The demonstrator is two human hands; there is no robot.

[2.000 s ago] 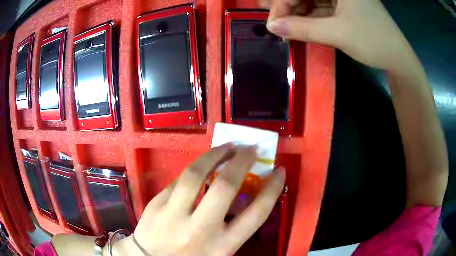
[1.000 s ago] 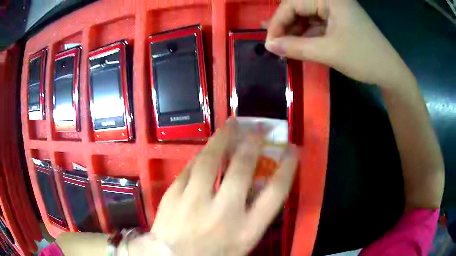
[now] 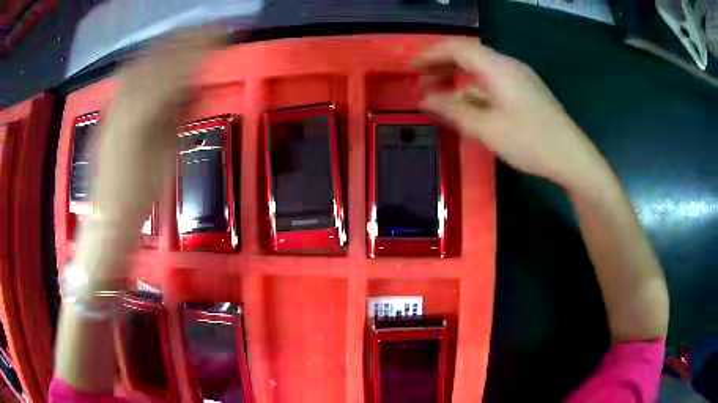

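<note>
The red-orange foam tray (image 3: 303, 269) holds two rows of red-edged dark phones. The phone in the back row's right pocket (image 3: 407, 181) lies flat. My right hand (image 3: 480, 98) is above that phone's upper right corner, fingers curled with a gap; whether it holds clear film cannot be told. My left hand (image 3: 169, 63) is blurred over the tray's back left edge, its forearm covering part of the back row. No card shows; whether the left hand holds it cannot be told. The front row's right pocket holds a phone (image 3: 409, 362) with a barcode label (image 3: 395, 307) above it.
A pale translucent sheet (image 3: 102, 35) lies behind the tray at left. Neighbouring red foam trays (image 3: 24, 236) stand at far left. The dark bench (image 3: 543, 260) is to the right. Pale items (image 3: 683, 27) lie at the back right.
My left hand has left the right-hand phone and moved up and left, off the tray's middle. My right hand has lifted slightly from the phone's corner. The tray appears lower in view.
</note>
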